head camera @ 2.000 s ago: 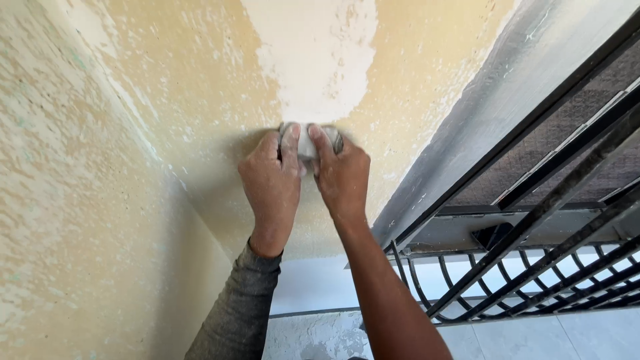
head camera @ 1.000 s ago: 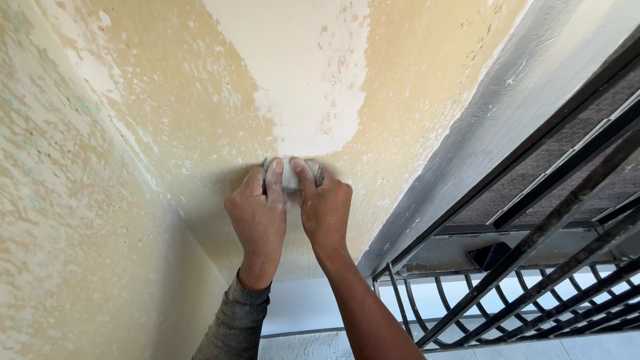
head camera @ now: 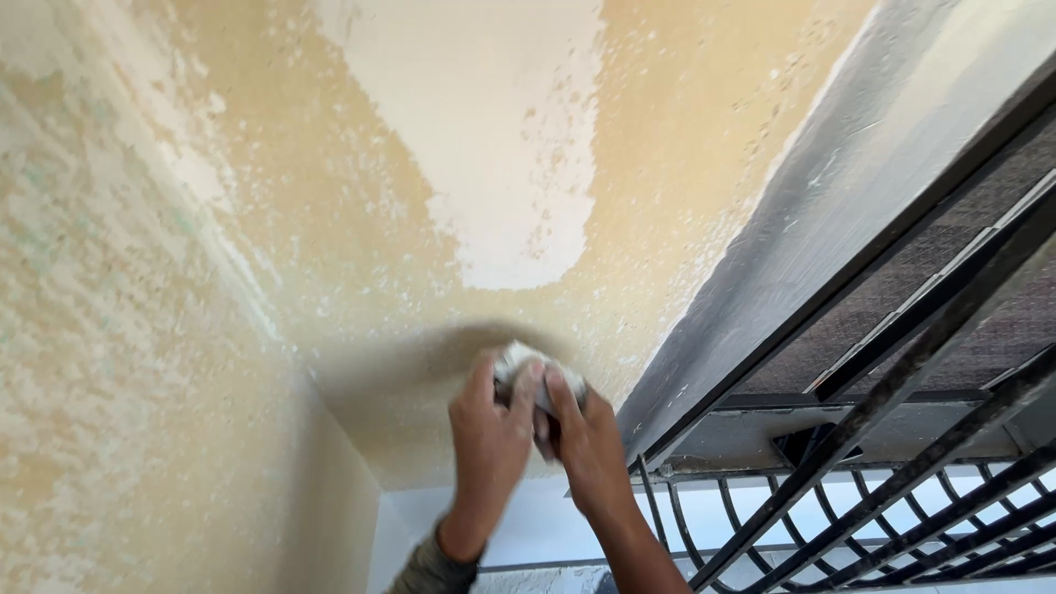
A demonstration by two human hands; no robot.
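Both my hands grip one whitish, dusty lump, perhaps a wadded cloth or pad, whose exact kind I cannot tell. My left hand holds its left side, with a dark grey sleeve at the wrist. My right hand holds its right side, thumb close to the other thumb. The lump is in front of the yellowish wall, below a smooth white patch with ragged edges. A shadow falls on the wall to its left. Whether the lump touches the wall is not plain.
A mottled side wall meets this wall in a corner at the left. A grey painted strip slants down the right side. Beyond it are black metal bars of a grille, close to my right arm.
My hands, pressed near the lower edge of the white patch earlier, are now lower down the wall with the lump tilted. More of the patch's lower end shows above them.
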